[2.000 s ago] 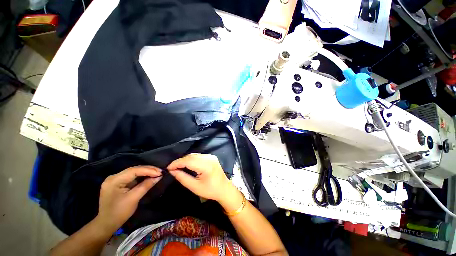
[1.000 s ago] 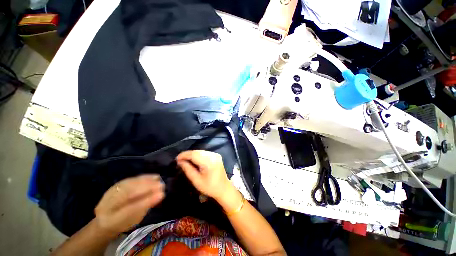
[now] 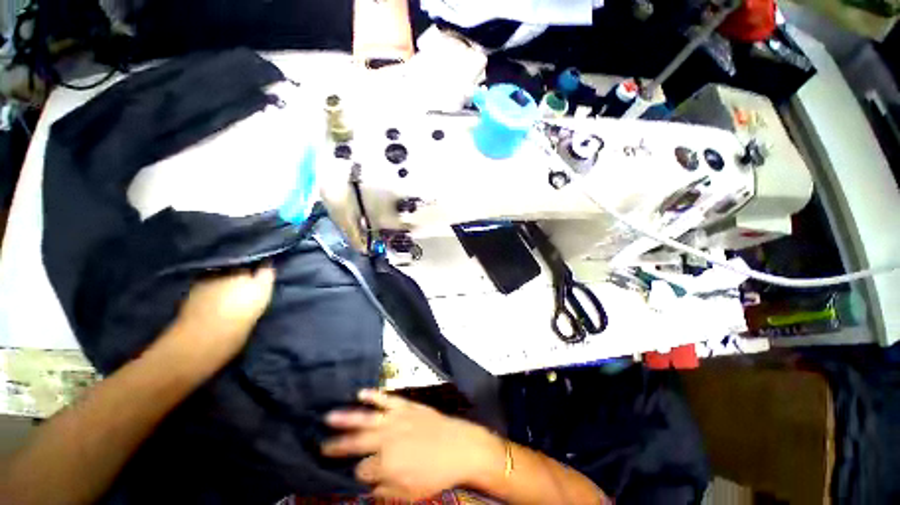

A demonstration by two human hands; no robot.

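A large black garment [image 3: 109,227] lies left of the needle and hangs over the front table edge. Its smoother blue-grey lining [image 3: 321,325] faces up between my hands. A narrow strip with a pale line [image 3: 370,288] runs from the needle area down to the right. My left hand [image 3: 232,301] lies on the garment with its fingertips hidden at a fold; its grip cannot be made out. My right hand [image 3: 395,444] is blurred, fingers spread, over the garment's lower part. The white sewing machine [image 3: 612,178] has its needle area [image 3: 390,247] beside the cloth.
Black shears [image 3: 572,301] and a flat black phone-like rectangle [image 3: 503,258] lie right of the needle. Small tools [image 3: 681,281] are piled farther right. A blue lamp body [image 3: 505,120] sits on the machine head, with a white cable crossing right. Thread spools [image 3: 622,94] stand behind.
The view has turned and shifted right. My hands, earlier close together at the garment edge, are now apart: the left farther up on the cloth, the right low with fingers spread. The lining shows more.
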